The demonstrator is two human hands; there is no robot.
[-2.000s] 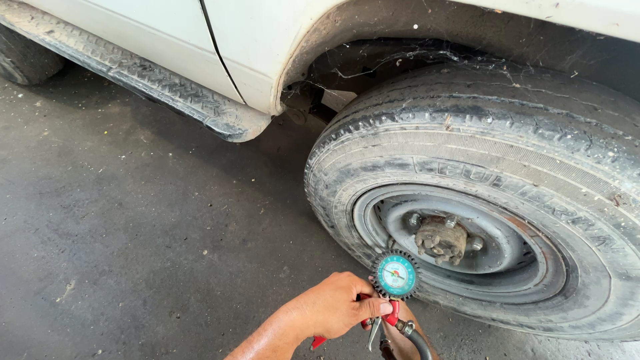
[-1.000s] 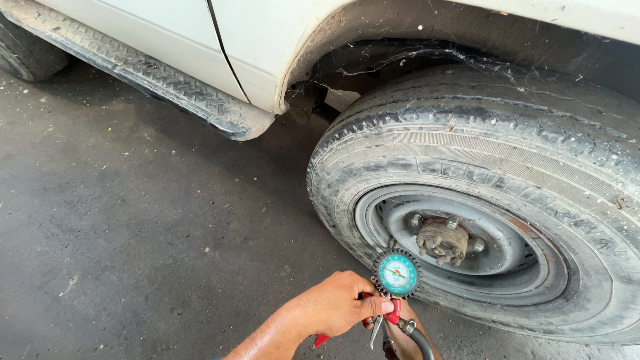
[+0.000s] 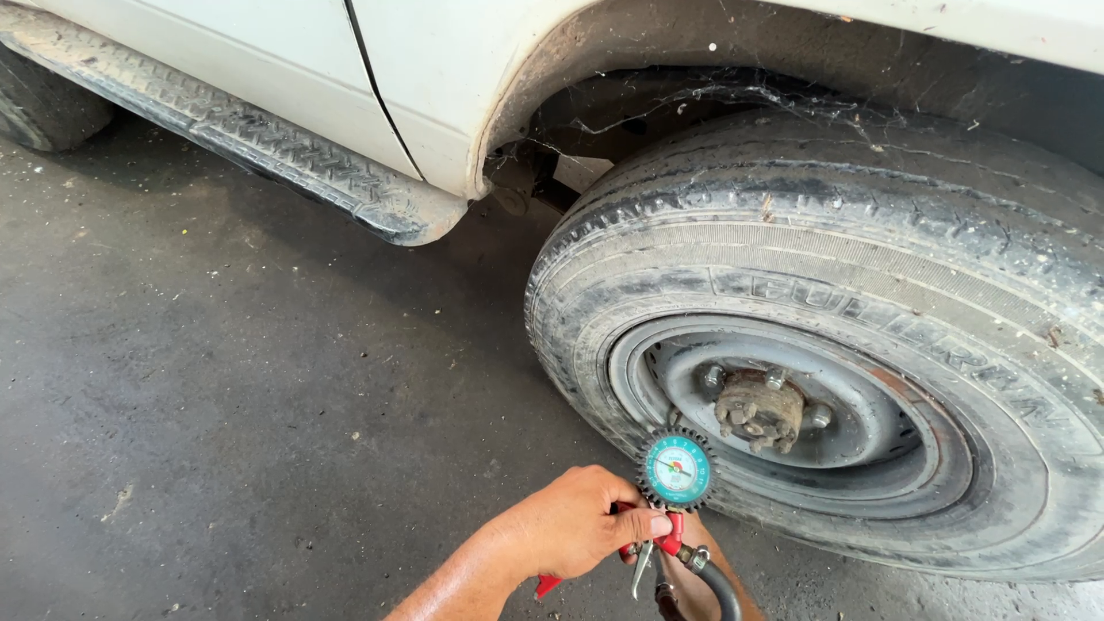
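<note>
My left hand (image 3: 576, 523) grips the red body of a tire inflator gun (image 3: 671, 536), its thumb on the red part just below the dial. The round pressure gauge (image 3: 677, 468), with a teal dial and black toothed rim, stands in front of the lower left of the steel wheel rim (image 3: 776, 414). A metal lever and a dark hose (image 3: 718, 586) hang below the thumb. My right forearm (image 3: 703, 573) shows behind the hose; the right hand is hidden behind the gauge, so what it holds cannot be seen. The worn, dusty tire (image 3: 828, 250) bears raised lettering.
A white vehicle body (image 3: 259, 78) with a diamond-plate side step (image 3: 233, 121) runs along the upper left. Another tire (image 3: 47, 103) is at the far left. Cobwebs hang in the wheel arch (image 3: 604, 52) above the near tire. Dark, stained floor (image 3: 259, 362) lies beside the vehicle.
</note>
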